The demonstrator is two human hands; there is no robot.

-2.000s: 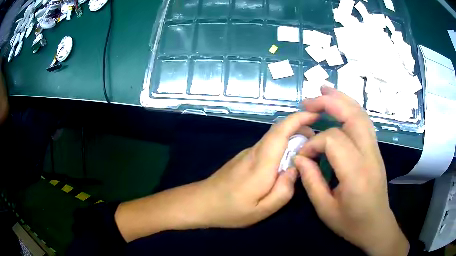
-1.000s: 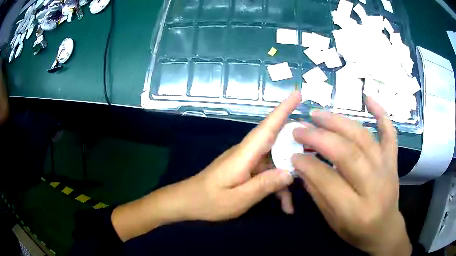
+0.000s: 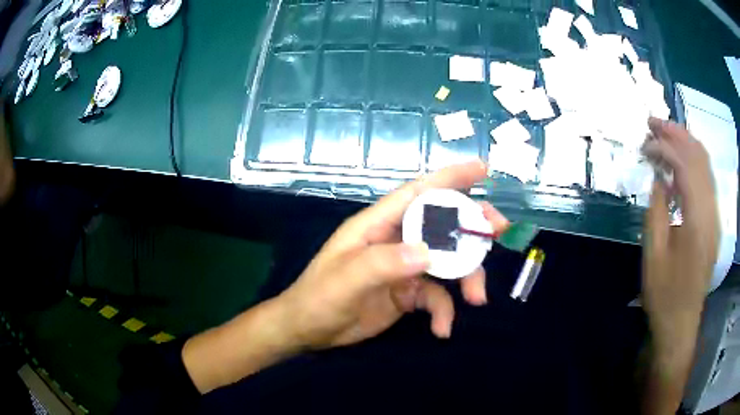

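Observation:
My left hand (image 3: 357, 275) holds a round white disc (image 3: 466, 258) at its edge, above the dark lap. A black adhesive pad (image 3: 440, 228) sits on the disc's face. Red lead wires (image 3: 479, 233) run from the disc to a green circuit board (image 3: 518, 236), which hangs at its right. A silver battery cell (image 3: 528, 274) with a yellow end hangs below the board. My right hand (image 3: 677, 186) is blurred at the tray's right edge, beside the heap of white squares (image 3: 600, 81); whether its fingers hold anything cannot be told.
A clear blister tray (image 3: 280, 172) lies on the green bench, with a yellow tape piece (image 3: 442, 93). An assembly pile (image 3: 81, 24), a single wired disc (image 3: 106, 87) and a black cable (image 3: 175, 89) are at left. A white paper strip (image 3: 707, 121) curls over the right edge.
My right hand has left the disc and moved right to the tray's edge. My left hand has turned the disc, so the black pad, board and battery now show.

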